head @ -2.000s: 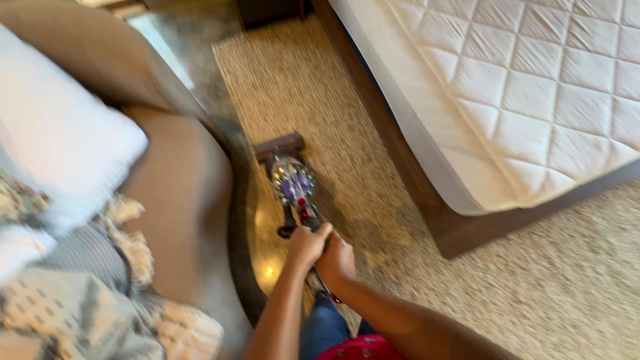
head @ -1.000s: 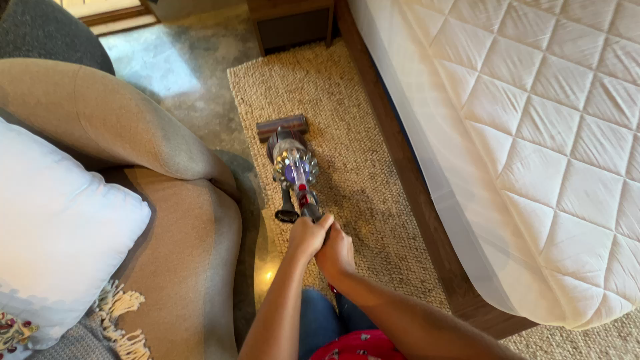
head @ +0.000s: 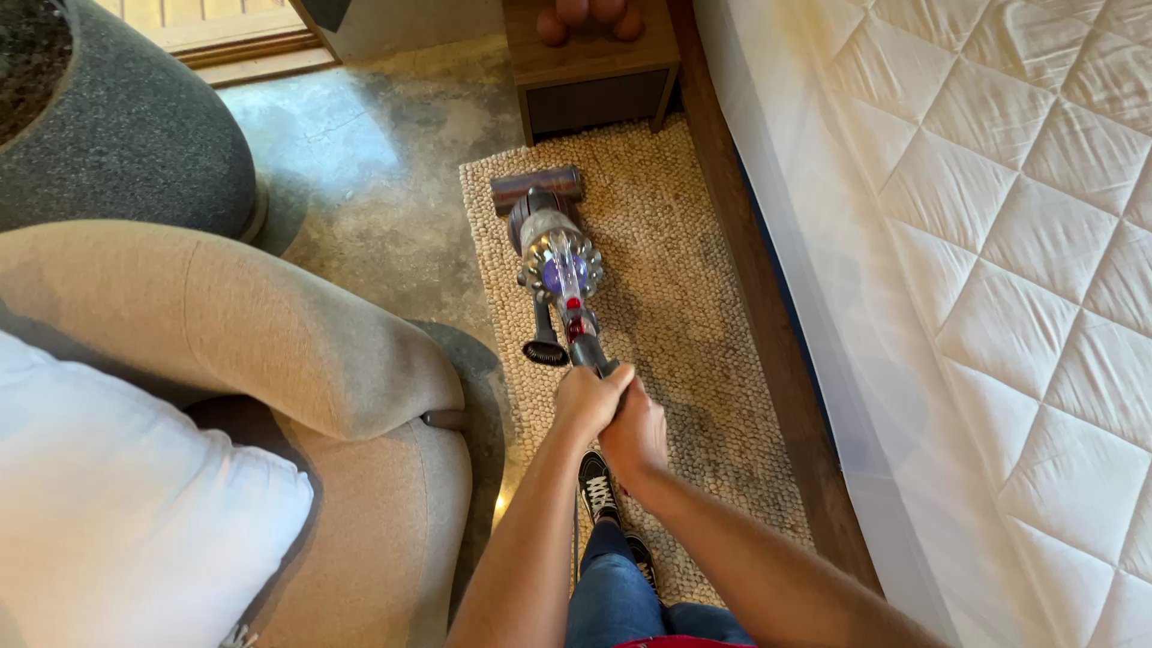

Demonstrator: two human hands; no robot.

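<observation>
Both of my hands close around the dark handle of an upright stick vacuum cleaner point(head: 567, 261). My left hand point(head: 589, 396) is at the upper left of the grip, and my right hand point(head: 637, 432) wraps it just beside and slightly lower. The vacuum has a purple centre, a ring of silver cyclones and red parts. Its wide floor head point(head: 537, 187) rests on the woven rug point(head: 711, 360) near the rug's far left corner. A small dark brush attachment point(head: 544, 351) sticks out at its left side. My palms and the covered part of the handle are hidden.
A bed frame rail point(head: 765, 333) and a white quilted mattress point(head: 1008, 297) line the right side. A wooden nightstand point(head: 594, 63) stands ahead. At left are a beige sofa point(head: 360, 360) with a white pillow point(head: 135, 504) and a large grey planter point(head: 153, 135). Concrete floor point(head: 387, 198) lies between.
My view has moved forward along the bed. The floor head now lies closer to the nightstand and the rug's far edge; both hands have stayed on the handle.
</observation>
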